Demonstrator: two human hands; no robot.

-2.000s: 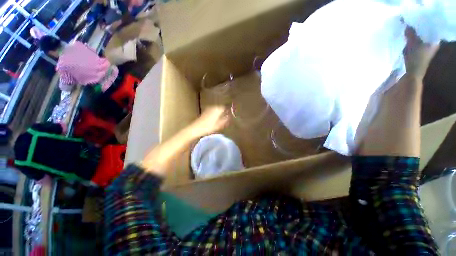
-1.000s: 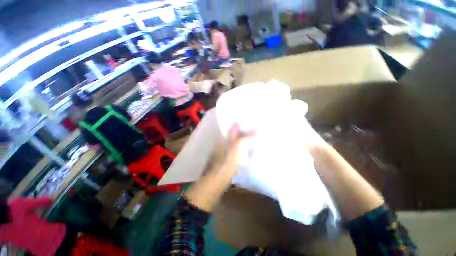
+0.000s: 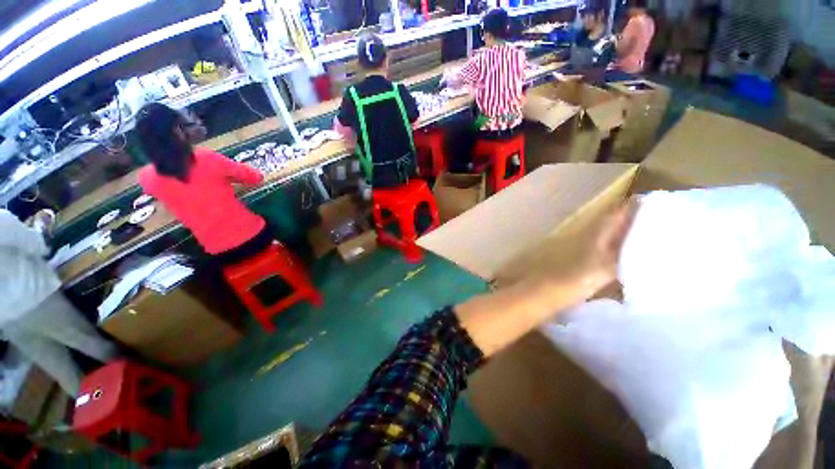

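Observation:
A white cloudy bagged bundle (image 3: 714,266) is held up at the right, over a large open carton (image 3: 549,394). My left hand (image 3: 609,247) is blurred and grips the bundle's left edge; its fingers are partly hidden behind the bag. Part of my right forearm (image 3: 807,394) shows at the right edge below the bundle; my right hand is hidden by the bag, so its grip does not show. The bag's loose end hangs down over the carton. The carton flaps (image 3: 540,215) stand open, and the bundle hides the inside.
Seated workers on red stools (image 3: 403,206) line a long bench (image 3: 265,137) at the left and back. Another person stands at the far left. An empty red stool (image 3: 133,408), a carton with papers (image 3: 174,321) and small cartons (image 3: 346,229) stand on the green floor (image 3: 366,321).
The view has swung left and up from the carton's inside to the benches. The bundle now appears further right, and my right hand has gone out of sight behind it.

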